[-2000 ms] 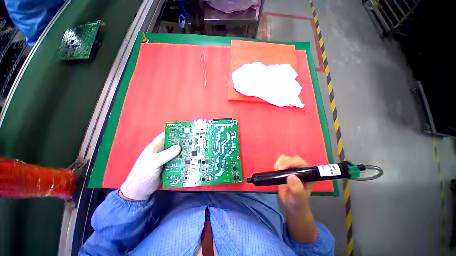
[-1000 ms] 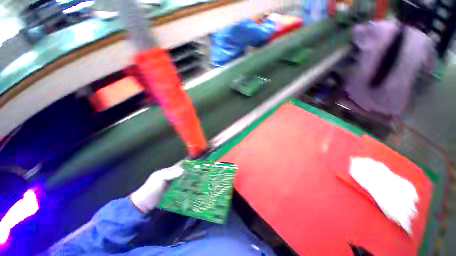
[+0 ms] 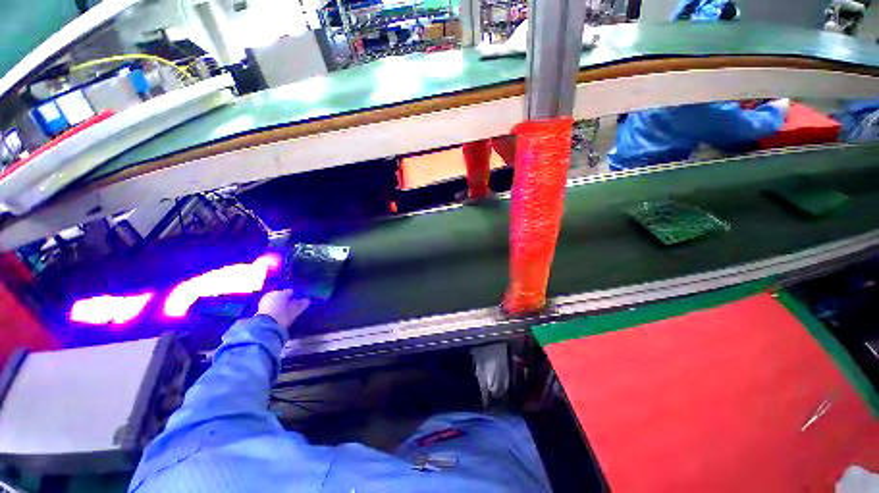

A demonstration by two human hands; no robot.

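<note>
My left hand (image 3: pixel 283 306), gloved, reaches over the near part of the conveyor belt (image 3: pixel 414 270). It is at the lower edge of a dark-looking circuit board (image 3: pixel 318 271) beside glowing purple-white bars (image 3: pixel 222 286). The fingers seem to hold the board's edge; whether it rests on the belt cannot be told. My right hand and the black syringe are not in view. Two more green boards lie on the belt to the right, the nearer one (image 3: pixel 678 222) and a farther one (image 3: pixel 810 198).
A grey post with red-orange film (image 3: pixel 537 217) stands at the belt's near rail. A pale box (image 3: pixel 82 397) is at lower left. The red mat (image 3: pixel 704 404) is at lower right, with a thin tweezers-like sliver (image 3: pixel 815 415). People in blue sleeves (image 3: pixel 675 130) are across the belt.
The view has swung left to the conveyor. My left hand has carried the board from over the mat to the belt beside the purple lights. My right hand and the syringe have left the view.
</note>
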